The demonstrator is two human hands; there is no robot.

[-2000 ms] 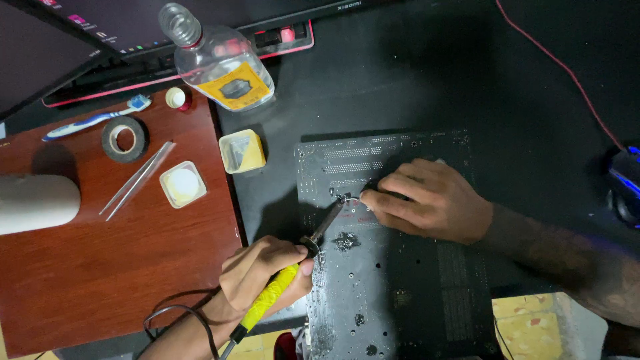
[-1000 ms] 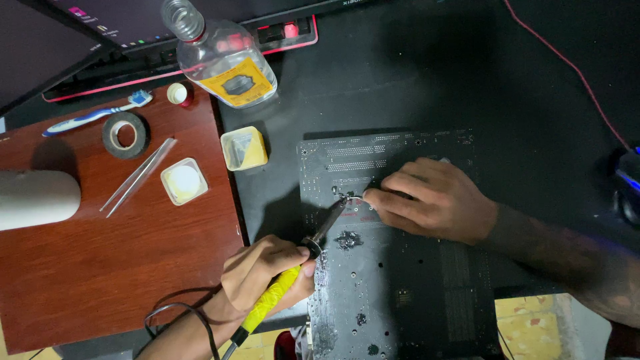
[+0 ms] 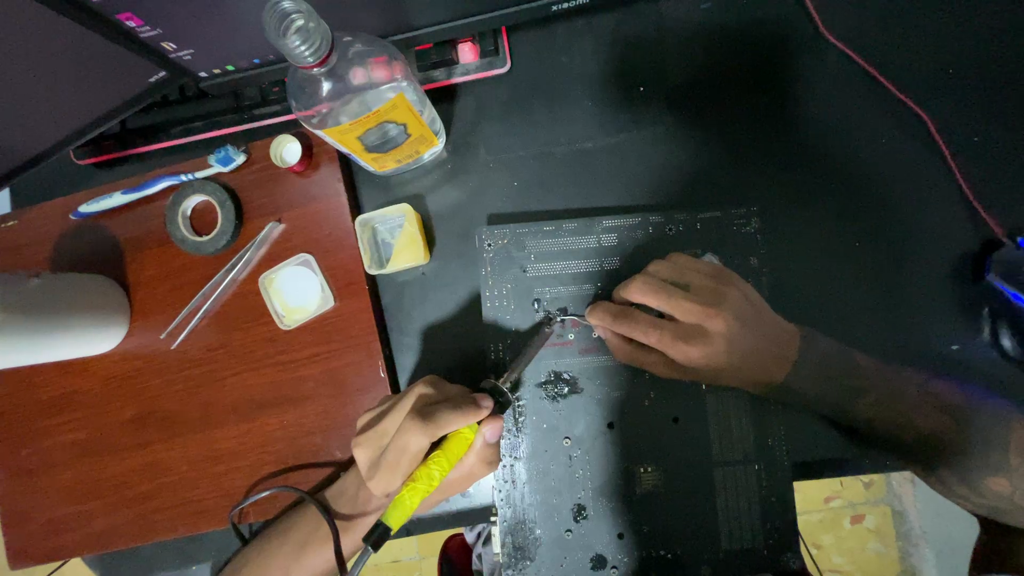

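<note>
My left hand (image 3: pixel 428 436) grips a soldering iron (image 3: pixel 436 472) whose handle is wrapped in yellow tape. The iron's tip rests at the upper part of a black circuit board (image 3: pixel 560 456), probably a motherboard, lying with its solder side up. My right hand (image 3: pixel 688 324) pinches a thin, silvery piece of wire (image 3: pixel 574 318), which reaches the board right beside the iron's tip. Whether tip and wire touch cannot be told. Dark shiny patches mark the board below the tip. The fingers of my right hand cover part of its upper area.
A glass bottle (image 3: pixel 368 104) and an open yellow-sided container (image 3: pixel 392 238) stand left of the board. On the reddish wooden board (image 3: pixel 240 432) lie tweezers (image 3: pixel 220 284), black tape (image 3: pixel 203 217), a toothbrush (image 3: pixel 156 184), a bottle cap (image 3: pixel 288 150) and a small square tub (image 3: pixel 296 291). The iron's cable (image 3: pixel 320 504) loops near my left wrist.
</note>
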